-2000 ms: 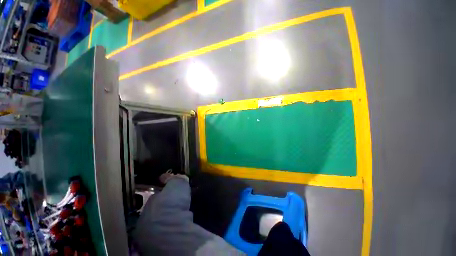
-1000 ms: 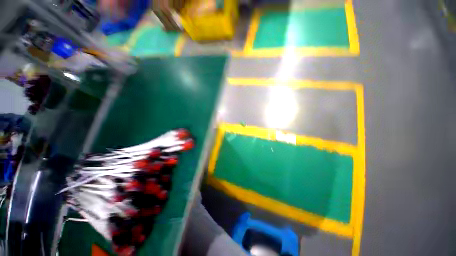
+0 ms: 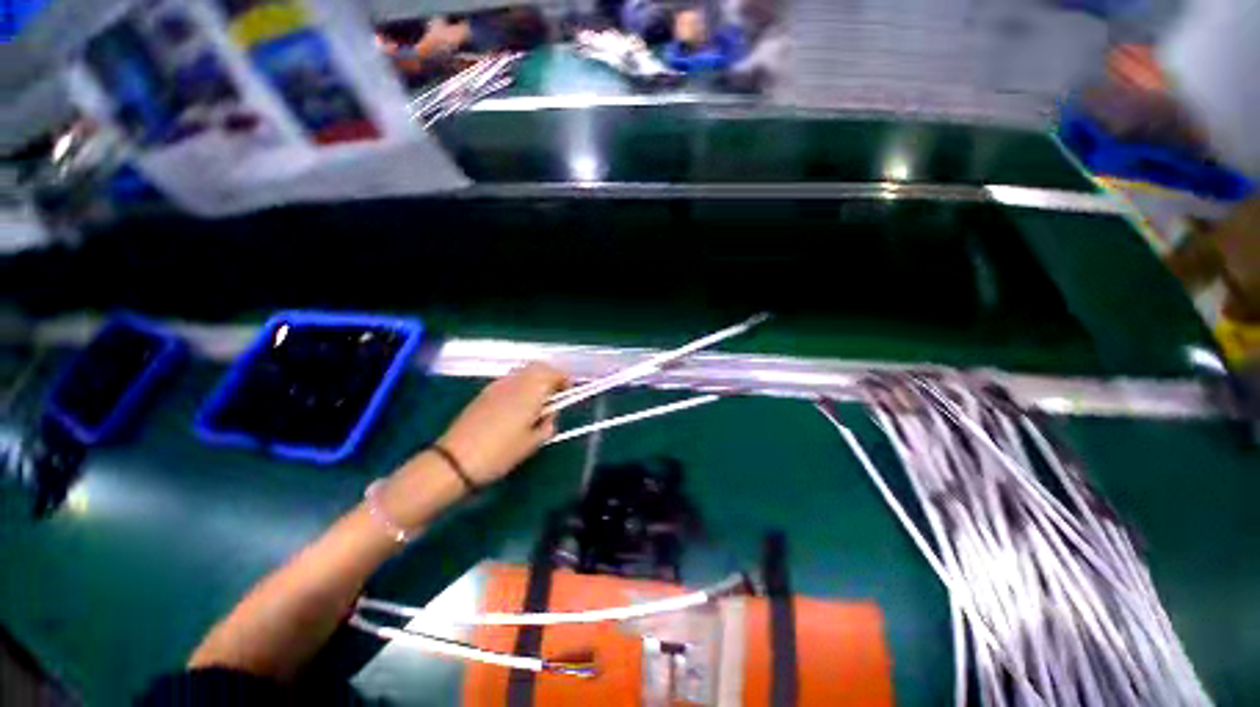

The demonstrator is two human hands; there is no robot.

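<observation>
My left hand (image 3: 514, 421) reaches in from the lower left and is closed around white cables (image 3: 650, 362), above the bench behind the orange board. Their two thin ends point right, towards the metal rail. Two more white cable legs (image 3: 594, 609) show from under my forearm and lie over the orange board (image 3: 836, 656); one ends in thin coloured wires. Whether they belong to the held cables, I cannot tell. A small holding fixture (image 3: 673, 666) sits mid-board. A loose heap of black housings (image 3: 629, 514) lies just behind the board. My right hand is out of the picture.
A large bundle of white cables (image 3: 1029, 553) lies at right, dark-tipped ends on the metal rail (image 3: 774, 373). Two blue trays, the larger (image 3: 311, 384) holding black parts, stand at left. Printed sheets (image 3: 263, 97) hang at upper left. Black tape strips (image 3: 782, 635) cross the board.
The view has swung from the floor, blue stool and bench end to the bench front. My left hand with white cables and the orange board have come into view.
</observation>
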